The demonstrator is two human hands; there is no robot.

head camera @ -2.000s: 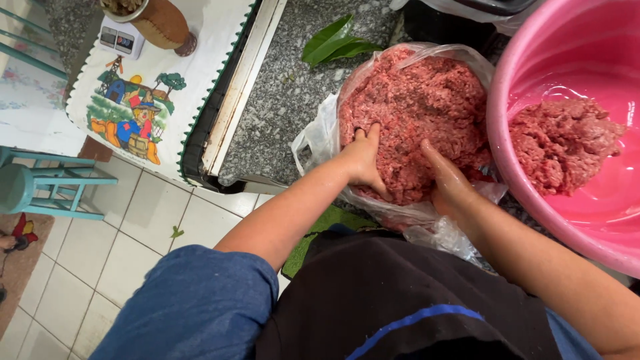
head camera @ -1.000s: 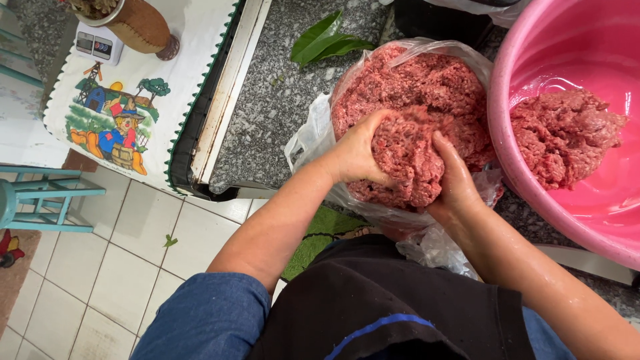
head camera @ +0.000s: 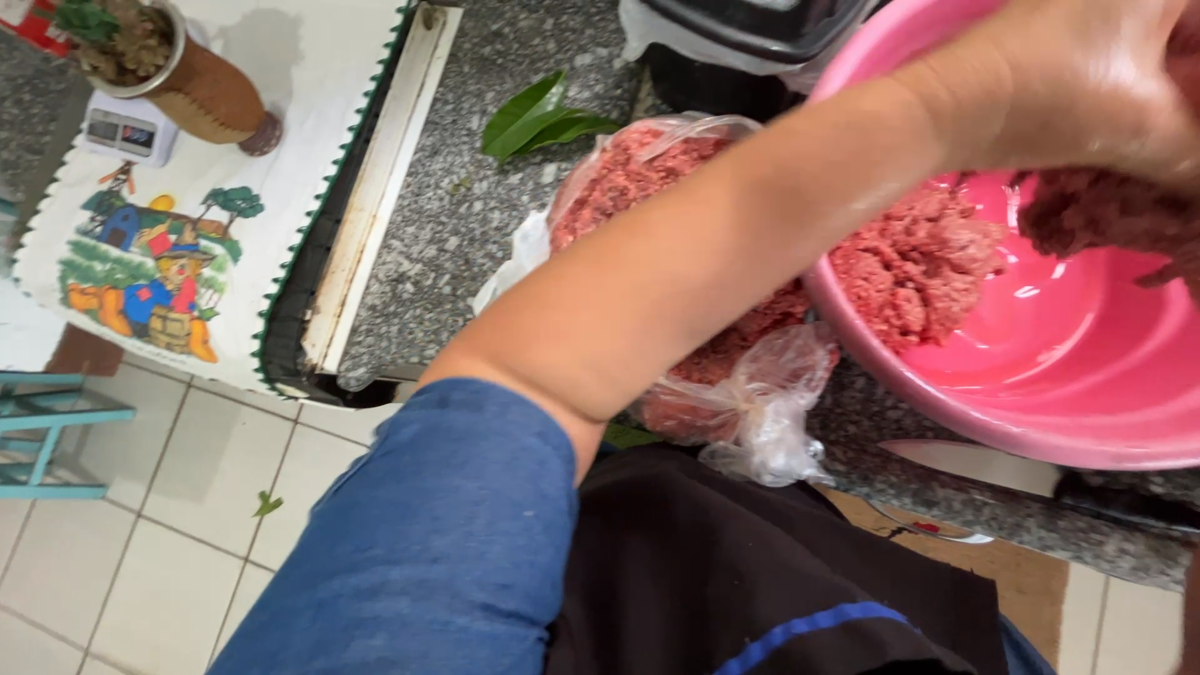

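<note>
My left hand (head camera: 1097,84) is at the upper right, over the pink plastic basin (head camera: 994,427), holding a clump of raw ground meat (head camera: 1106,216) that is partly cut off by the frame edge. My right hand is out of view. Another mound of ground meat (head camera: 914,267) lies in the basin against its left wall. Left of the basin, a clear plastic bag (head camera: 769,403) full of ground meat (head camera: 619,178) sits on the granite counter, partly hidden under my left forearm.
Green leaves (head camera: 539,122) lie on the granite counter (head camera: 412,244). A knife (head camera: 975,464) rests beneath the basin's near rim, by the counter edge. A black lidded container (head camera: 731,37) stands behind the bag. At left are a potted plant (head camera: 202,98) and a kitchen scale (head camera: 127,131) on a printed cloth.
Both hands were in the bagged meat and gathered a clump. My left hand has moved right, over the basin, with meat; my right hand has left the view. The view has shifted.
</note>
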